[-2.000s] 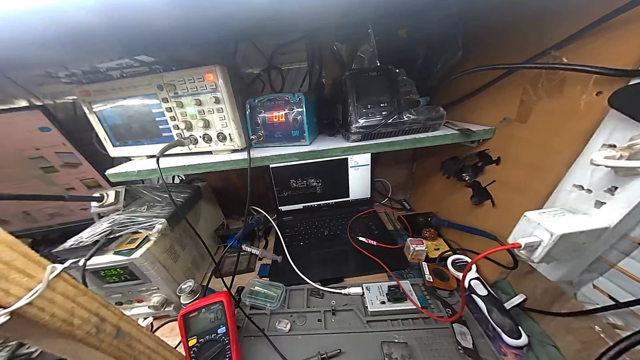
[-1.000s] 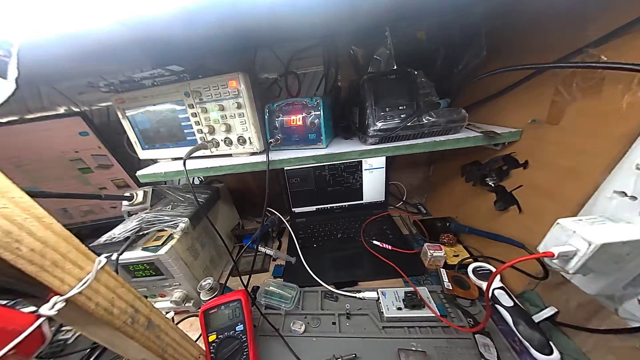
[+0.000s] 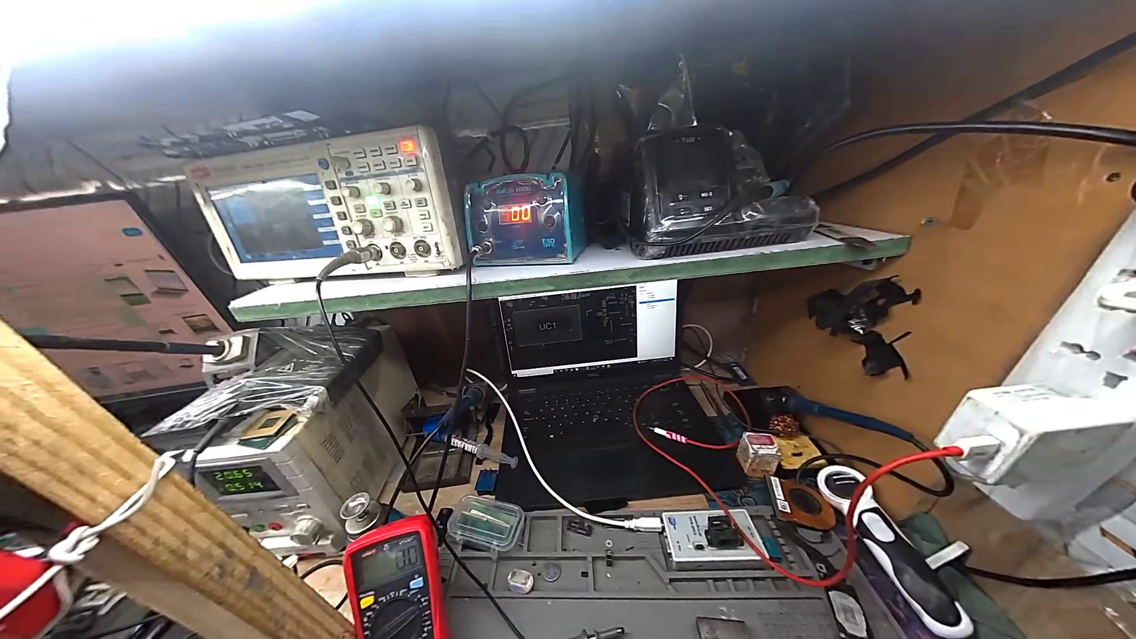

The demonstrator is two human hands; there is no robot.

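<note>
Neither of my hands shows in the head view. A red digital multimeter (image 3: 397, 581) stands at the lower left with its display lit. Right of it, a small clear plastic box (image 3: 486, 524) lies at the back edge of a grey work mat (image 3: 612, 612). A white chip programmer (image 3: 714, 540) with a black socket sits on the mat, joined to a white cable. Behind it is an open black laptop (image 3: 586, 417), its screen showing a dark diagram beside a white panel. A syringe (image 3: 484, 450) lies left of the laptop.
A green-edged shelf (image 3: 568, 282) holds an oscilloscope (image 3: 328, 209), a blue soldering station (image 3: 522, 217) and a plastic-wrapped black device (image 3: 710, 191). A bench power supply (image 3: 266, 479) is at left behind a wooden post (image 3: 151, 497). A white charger (image 3: 1012, 435) with a red cable is at right.
The laptop screen's diagram has changed and now shows a large labelled block. The view has shifted a little.
</note>
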